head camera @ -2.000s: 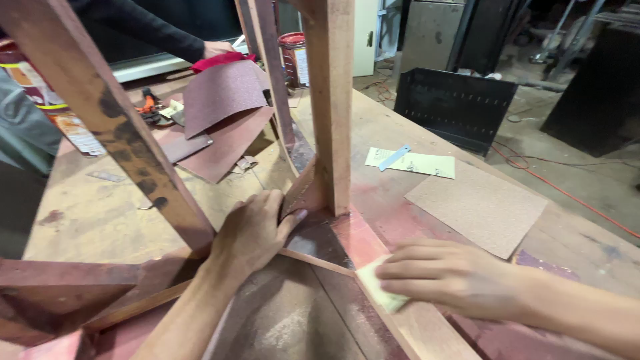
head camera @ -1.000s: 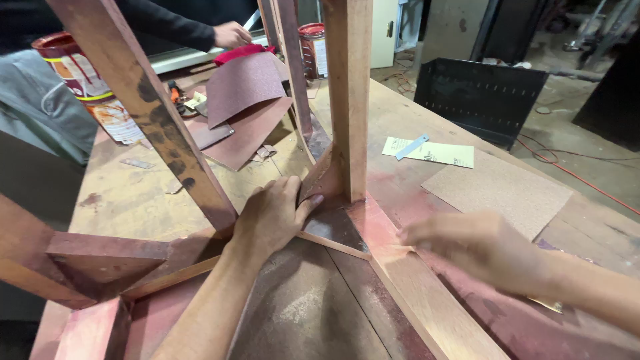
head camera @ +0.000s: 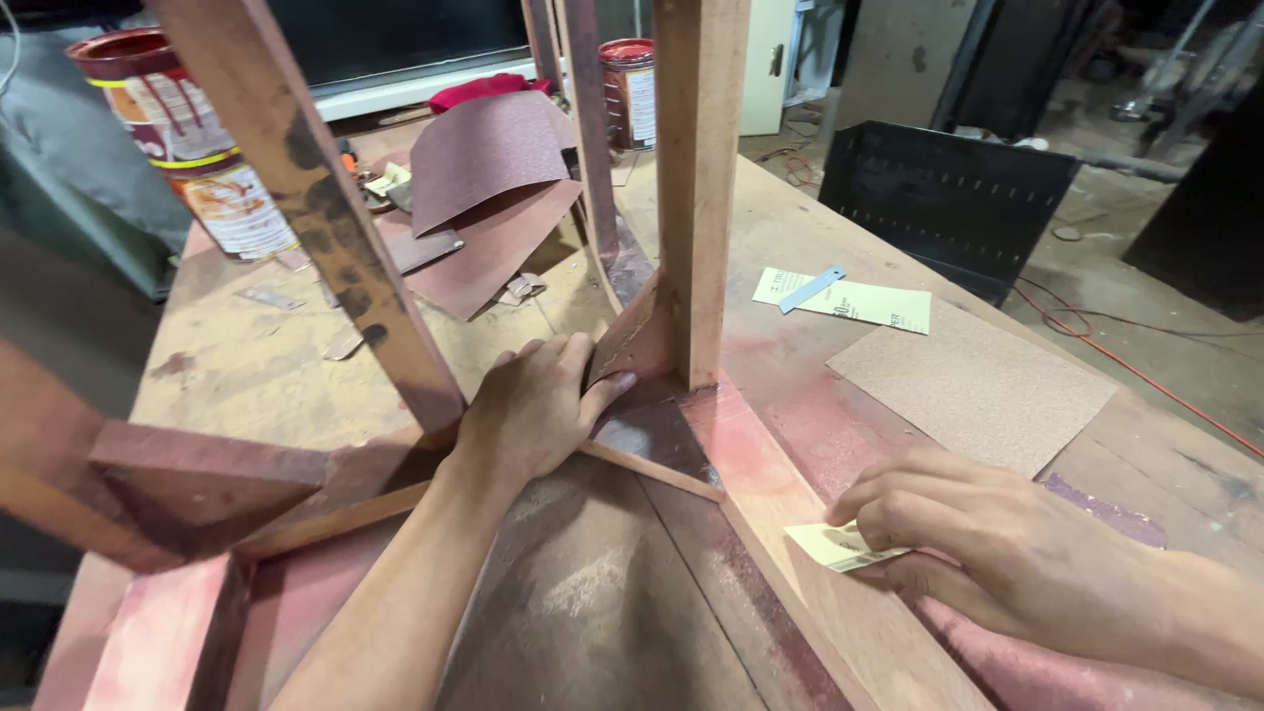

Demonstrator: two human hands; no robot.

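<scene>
A wooden frame with upright legs and angled rails lies across the workbench. My left hand is wrapped around a short corner brace of it, beside the upright post. My right hand pinches a piece of pale yellow-backed sandpaper against the bare upper face of the right-hand rail. Near the joint that rail is pinkish; closer to me it is pale wood. The sandpaper's underside is hidden.
Behind the frame lie purple-brown sandpaper sheets and a red cloth. Paint cans stand at left and behind the post. At right are a yellowish strip, a small blade and a tan sandpaper sheet.
The other person's hand, on the red cloth a second ago, is out of view. My right hand has moved over the right rail; my left hand stays on the brace.
</scene>
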